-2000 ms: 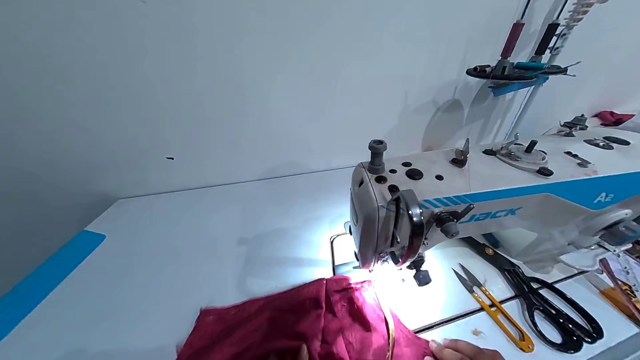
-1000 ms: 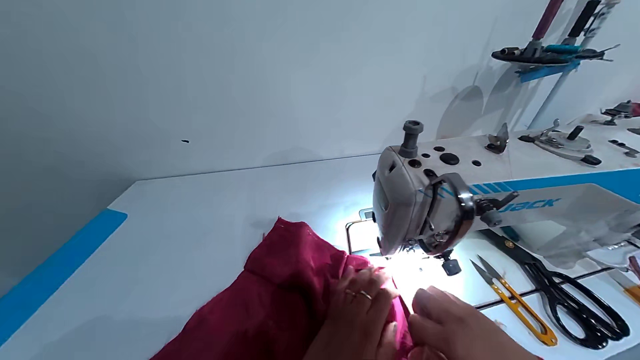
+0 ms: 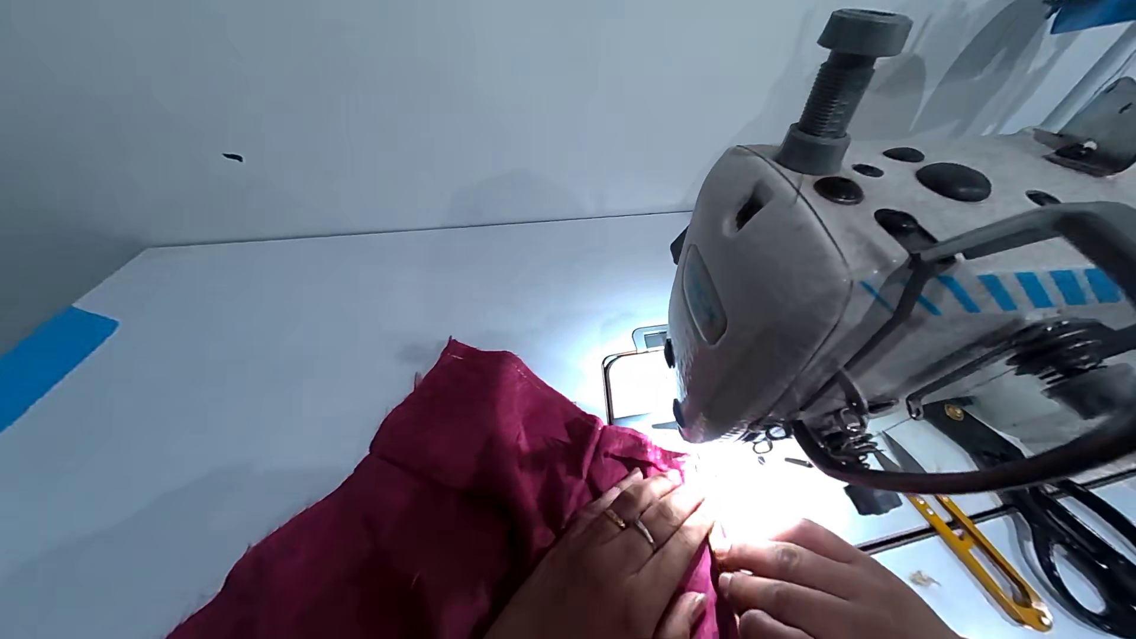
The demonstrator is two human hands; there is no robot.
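Dark red fabric lies across the table, its upper right edge reaching the needle area of a Jack sewing machine. My left hand, with rings on its fingers, rests on the fabric just in front of the needle area, fingers pressing it down. To its right, my right hand has its thumb and fingers bent at the fabric's right edge, pinching it. Strong lamp light washes out the fingertips, and the needle and presser foot cannot be made out.
Yellow thread snips and black-handled scissors lie on the right, under and beside the machine arm. A wire frame stands left of the machine head. Blue tape marks the table's left edge. A wall rises behind.
Both hands have come further into view and onto the fabric by the needle area. The fabric's upper corner has turned and moved since the first frame. The view has moved closer to the machine.
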